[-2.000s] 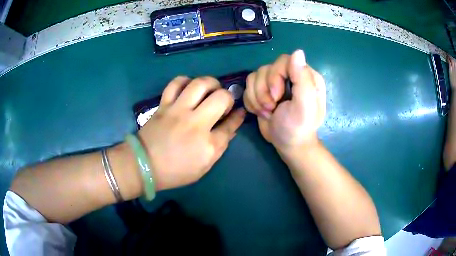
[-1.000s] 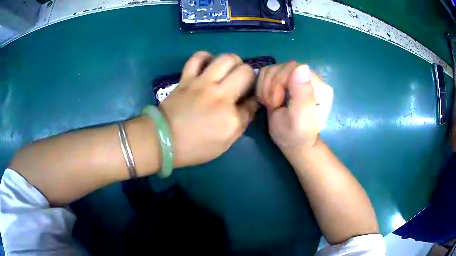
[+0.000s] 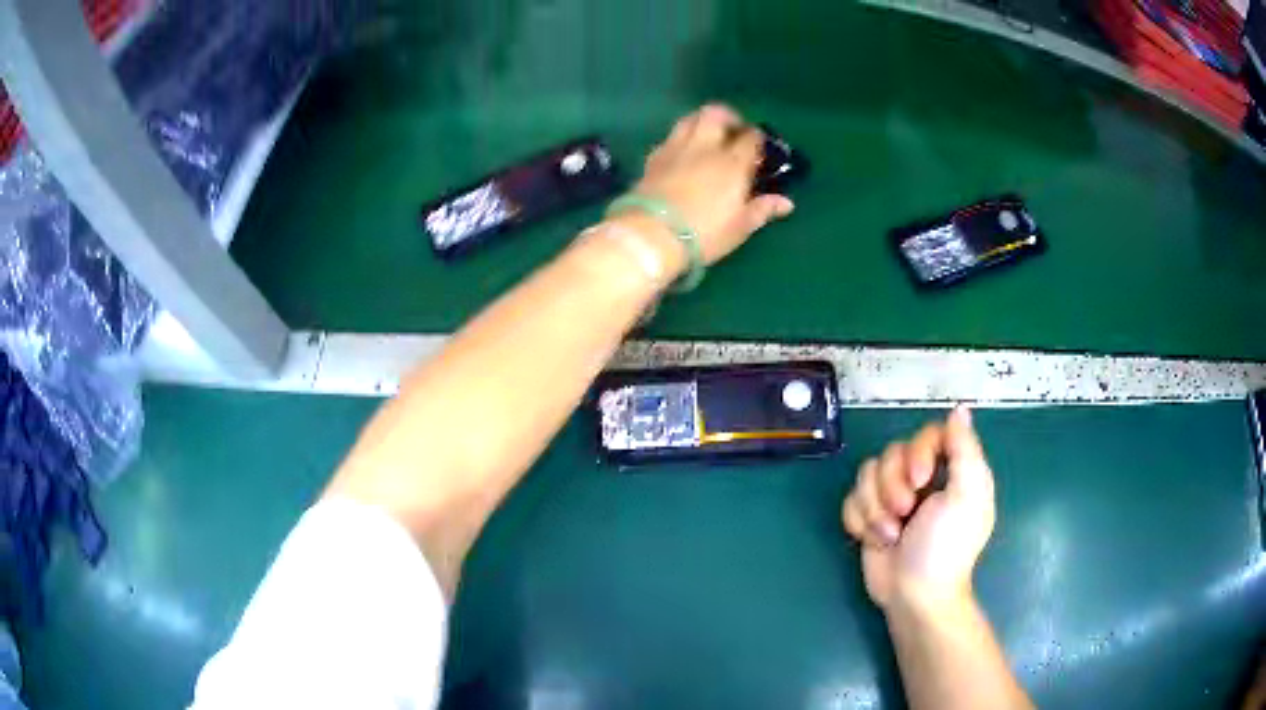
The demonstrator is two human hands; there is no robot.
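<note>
My left hand (image 3: 705, 187) reaches over the rail to the green belt and is on a black phone housing (image 3: 780, 162), mostly hidden by the fingers. My right hand (image 3: 923, 513) is closed in a fist above the bench at the right, with a small dark tool (image 3: 937, 479) showing between the fingers; its tip is not visible. An opened phone housing (image 3: 750, 412) lies on the bench against the rail, with a silver-blue board at its left, a yellow-orange strip and a round silver disc at its right.
Two more opened housings lie on the belt, one left (image 3: 521, 194) and one right (image 3: 969, 241) of my left hand. A whitish metal rail (image 3: 1000, 377) divides belt and bench. A grey post (image 3: 153, 180) and clear plastic bags (image 3: 70, 236) are at left. A dark bar-shaped piece (image 3: 1258, 437) is at the right edge.
The view has shifted towards the belt. My left hand has left the bench centre and moved forward over the rail to a housing on the belt. My right hand is now apart from it.
</note>
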